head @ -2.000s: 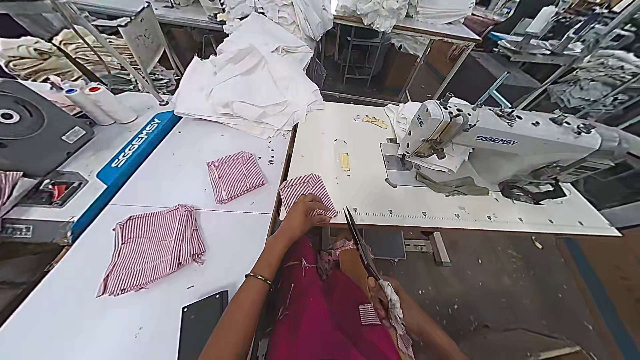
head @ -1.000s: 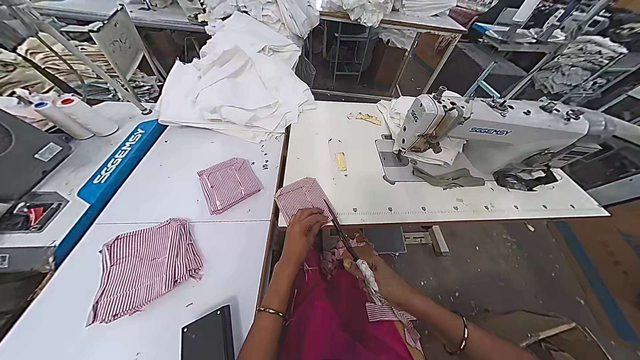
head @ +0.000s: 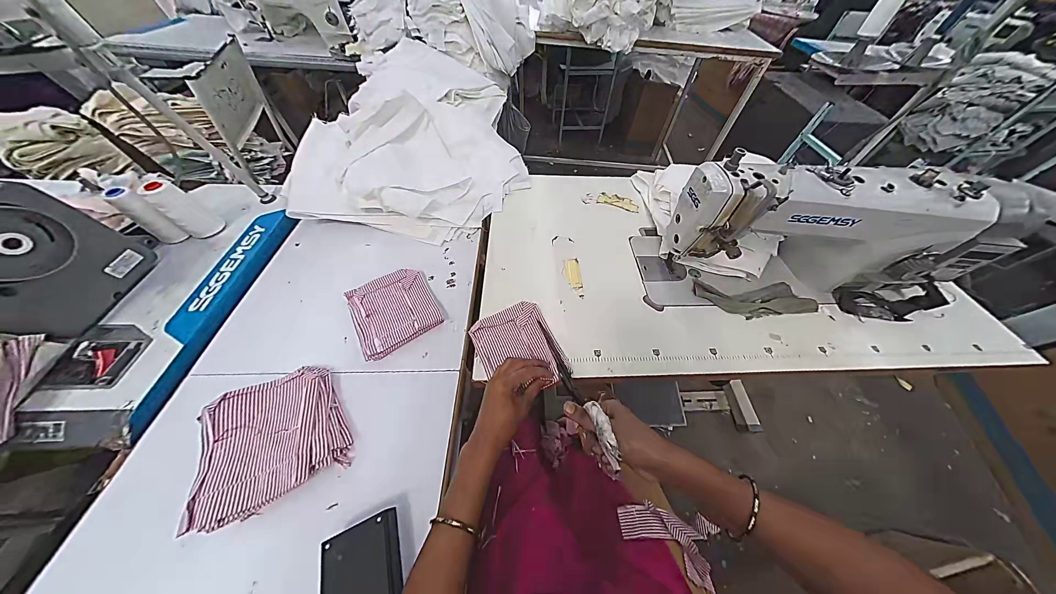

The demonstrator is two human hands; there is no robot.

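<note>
My left hand (head: pixel 513 396) holds the near edge of a red-and-white striped fabric piece (head: pixel 513 337) at the front edge of the sewing table. My right hand (head: pixel 615 429) grips scissors (head: pixel 568 381) whose handles are wrapped in white cloth; their blades lie along the right edge of that piece. To the left, on the white table, are a small stack of folded striped pieces (head: pixel 394 315) and a larger stack of striped fabric (head: pixel 268 450). Striped scraps (head: pixel 664 528) rest on my lap, over magenta cloth. How far the blades are apart is unclear.
An industrial sewing machine (head: pixel 858 223) stands on the right table (head: pixel 825 346). White cloth (head: pixel 412 148) is heaped at the back, thread cones (head: pixel 177 206) stand at left, and a dark flat object (head: pixel 361 553) lies near the front edge.
The scissors have swung from beside the striped piece to its right edge. My left hand stays on that piece. Striped scraps now show more plainly on my lap than two seconds ago.
</note>
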